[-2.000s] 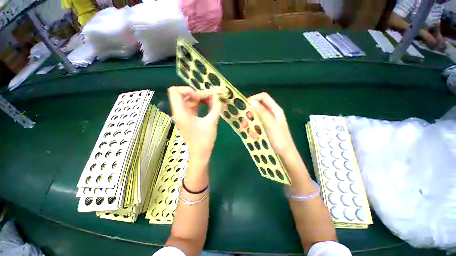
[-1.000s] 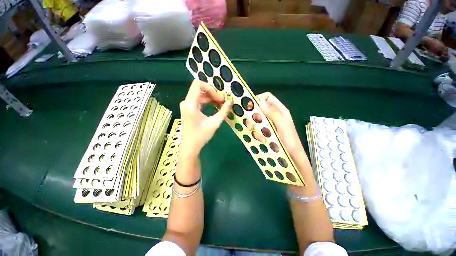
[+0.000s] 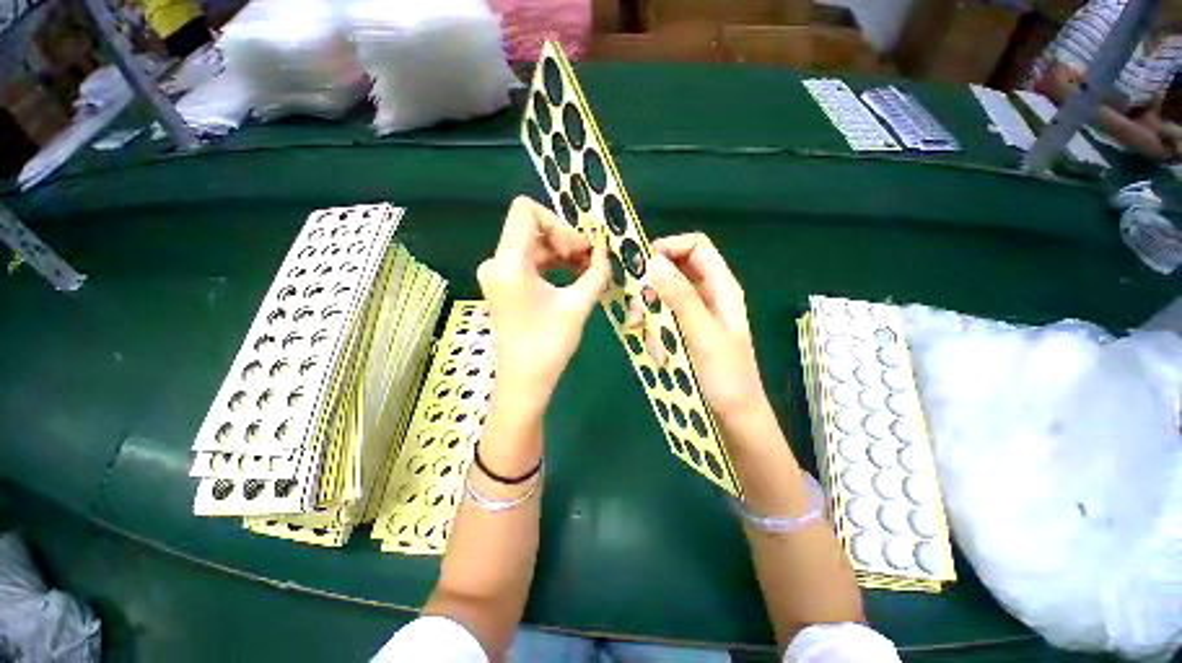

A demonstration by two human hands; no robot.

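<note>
A long punched sheet (image 3: 595,168) with round holes is held up, tilted, above the green bench. My left hand (image 3: 544,285) is at its left side, thumb and forefinger pinched at a hole near its middle, with a small yellowish bit, perhaps a ring scrap, at the fingertips. My right hand (image 3: 700,317) holds the sheet from the right edge, with fingers behind it showing through the holes. The unfilled sheet stack (image 3: 292,337) lies fanned at left, with separate yellower sheets (image 3: 441,427) beside it. The filled sheet stack (image 3: 881,440) lies at right.
A large clear plastic bag (image 3: 1050,453) lies right of the filled stack. White packed bags (image 3: 428,58) sit at the far left. Strips (image 3: 849,114) lie at the far side. A metal upright (image 3: 1086,91) stands at far right, near a person's arm (image 3: 1128,123).
The sheet has turned to a steeper, more edge-on angle. My left hand has stayed pinched near its middle, and has shifted slightly right with the sheet since the earliest frame.
</note>
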